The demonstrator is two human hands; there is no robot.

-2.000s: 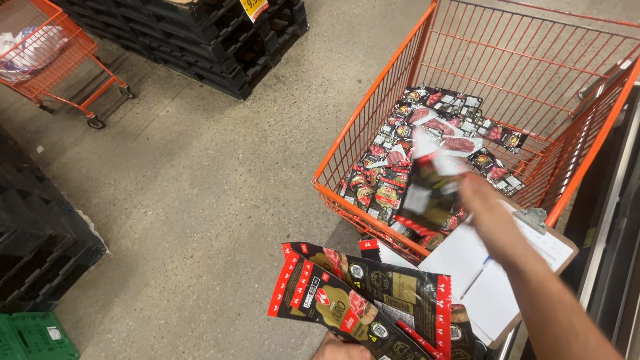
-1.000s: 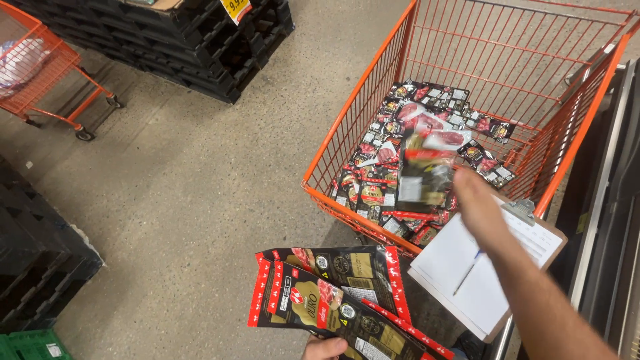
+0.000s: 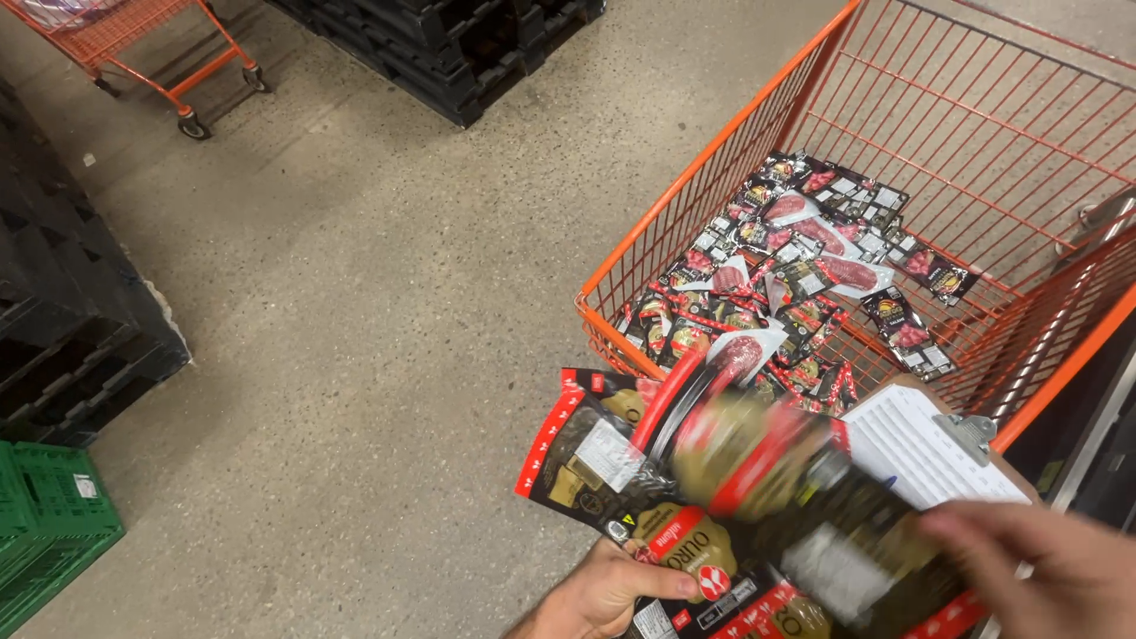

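Note:
At the lower middle, my left hand (image 3: 612, 581) grips several black, red and gold plastic packets of sliced cured meat (image 3: 586, 453), its thumb on top of them. My right hand (image 3: 1021, 559), blurred at the lower right, pinches the edge of another such packet (image 3: 834, 532), which overlaps the ones in my left hand. Beyond both hands, many similar packets (image 3: 772, 240) lie loose on the floor of an orange wire shopping cart (image 3: 710, 169). A clipboard with white paper (image 3: 927, 439) rests by the cart's near corner, partly behind the held packet; a bit of blue pen shows there.
Stacked black plastic pallets stand at the top (image 3: 453, 62) and at the left (image 3: 80, 293). A green plastic crate (image 3: 62, 524) is at the lower left. Another orange cart (image 3: 142, 44) stands at the upper left. A dark metal-edged fixture (image 3: 1092, 444) runs along the right.
My right hand was over the cart with a packet; now it is back at the lower right, holding a packet beside my left hand. The fan of packets in my left hand has turned.

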